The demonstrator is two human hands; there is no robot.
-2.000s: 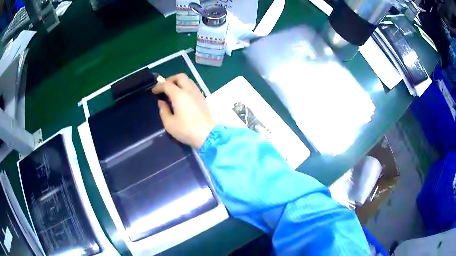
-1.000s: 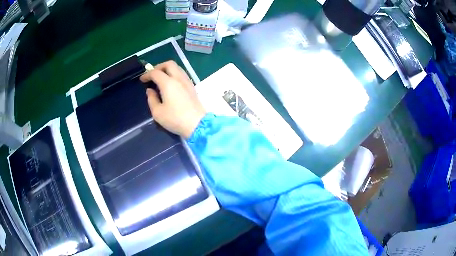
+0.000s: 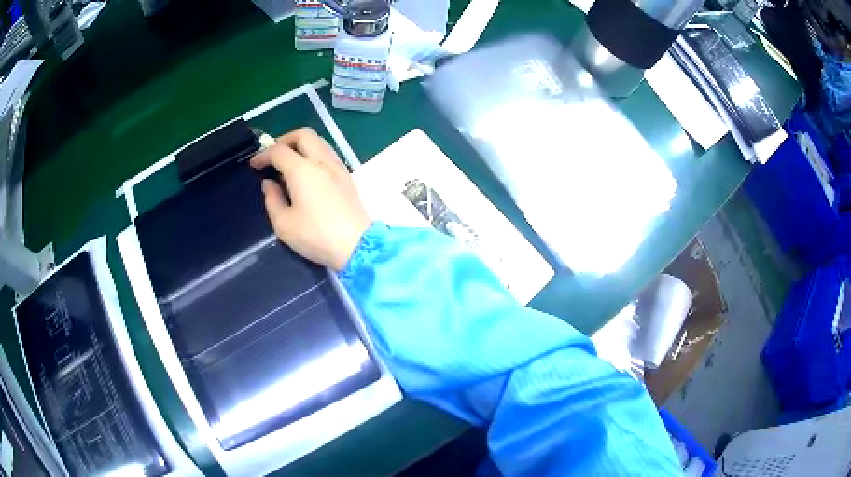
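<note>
A glossy black tablet [image 3: 252, 317] lies on a white foam sheet [image 3: 313, 433] inside the white strip frame, with bright reflections near its lower end. A small black block [image 3: 216, 152] sits at its top edge. My bare right hand [image 3: 313, 196], in a blue sleeve, rests over the tablet's upper right corner. Its thumb and forefinger are near a small pale tip [image 3: 265, 140] beside the block; whether they pinch it is unclear. My left hand is out of the picture.
A printed-looking tablet [image 3: 79, 363] lies at left. A white card [image 3: 485, 242] and a glaring film stack [image 3: 569, 158] lie at right. White bottles [image 3: 361, 70] and a metal cylinder [image 3: 633, 37] stand at the back. A cardboard box [image 3: 695, 317] with film and blue bins [image 3: 807, 340] are below.
The view has shifted, moving the bench contents left in the picture. My right hand stays at the tablet's upper right corner, with little visible change in its pose.
</note>
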